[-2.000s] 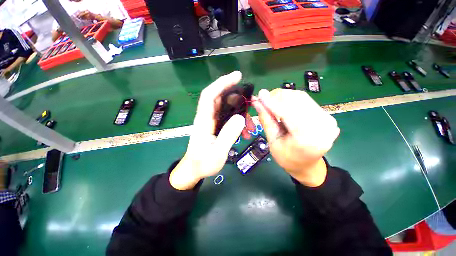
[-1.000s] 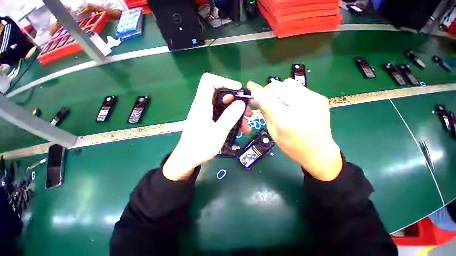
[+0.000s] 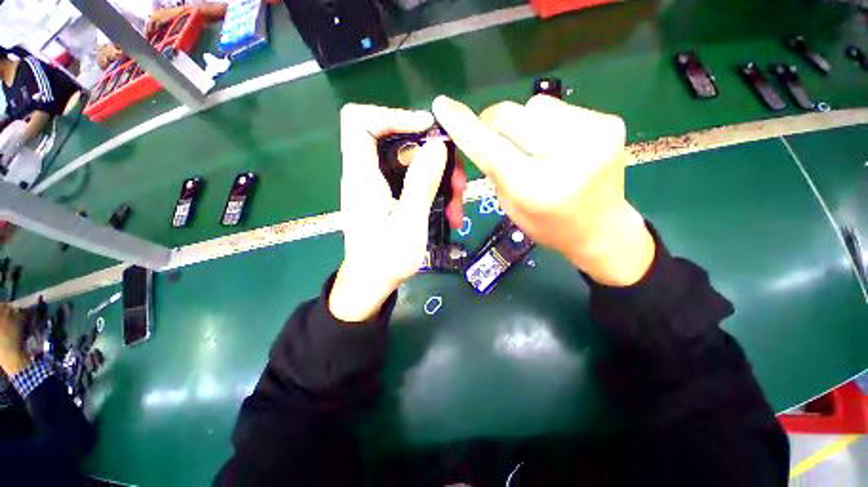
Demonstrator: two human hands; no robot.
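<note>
My left hand (image 3: 376,224) holds an open black phone housing (image 3: 391,164) above the bench, thumb across its face. A disc-like speaker (image 3: 409,153) shows near the housing's upper end. My right hand (image 3: 562,181) is closed at that upper end, its fingertips touching the housing's edge by a small pale pinkish spot. Whether it holds tweezers or a tiny part is hidden by the fingers. A keypad phone (image 3: 499,258) lies on the bench below my hands, beside another dark handset (image 3: 443,257) partly under my left hand. Pale oval rings lie around them, one (image 3: 433,305) nearer me.
Keypad phones (image 3: 238,199) lie on the green belt left and right, past a cream strip (image 3: 224,249). A smartphone (image 3: 137,304) and a black heap (image 3: 71,347) are at left, by a neighbour's hand. A grey post (image 3: 86,224) stands left. Black equipment (image 3: 338,29) is behind the belt.
Both hands and the housing have moved up and left in view. The red wire seen at my right fingertips earlier no longer shows clearly. A neighbour's hand has appeared at the left heap.
</note>
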